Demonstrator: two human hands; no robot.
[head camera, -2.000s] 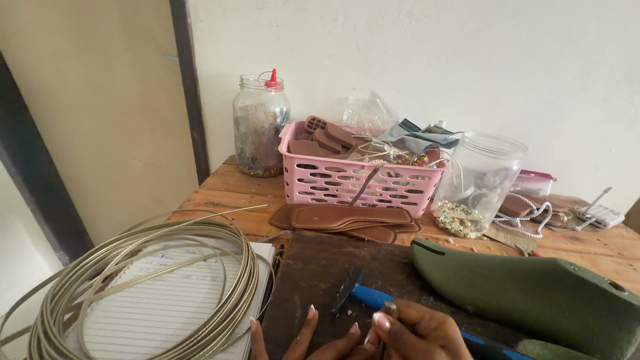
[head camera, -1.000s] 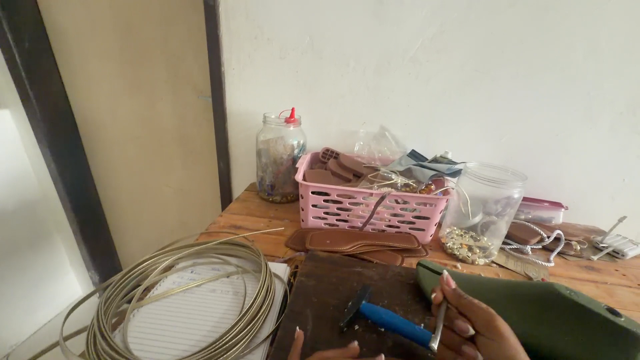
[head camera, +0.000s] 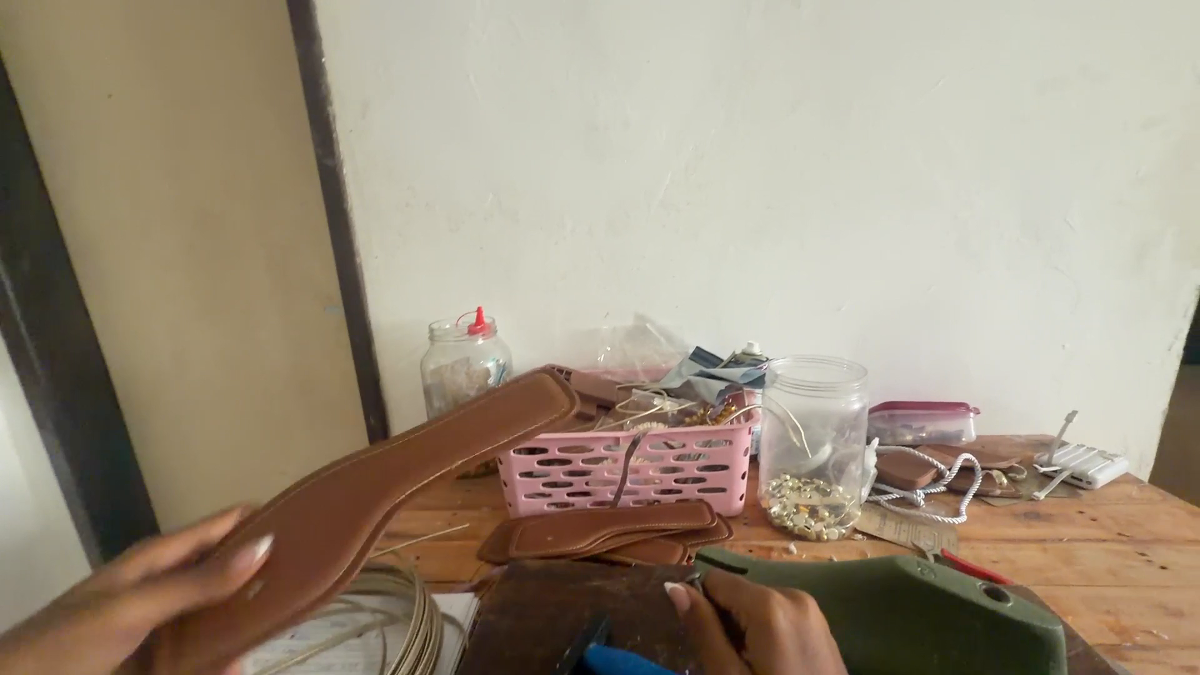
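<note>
A brown stitched leather strap piece (head camera: 375, 478) is raised at the left, gripped between the thumb and fingers of my left hand (head camera: 159, 581). My right hand (head camera: 759, 619) pinches a small metal tool, mostly hidden by the fingers, over the dark board (head camera: 525, 600). The hammer (head camera: 619, 659) with a blue handle lies on that board, partly cut off by the lower edge. Beside my right hand sits a green shoe last (head camera: 900, 600). More brown leather pieces (head camera: 609, 530) are stacked behind the board.
A pink basket (head camera: 628, 473) of craft supplies stands at the back, between a glass jar (head camera: 464, 366) and a clear plastic jar of beads (head camera: 816, 450). Coiled cord (head camera: 422, 609) lies on lined paper at left. White rope (head camera: 966, 487) and a lidded box (head camera: 923, 422) are at right.
My left hand, low by the hammer a second ago, now holds up a leather piece at the left. My right hand stays near the shoe last. The view has tilted up.
</note>
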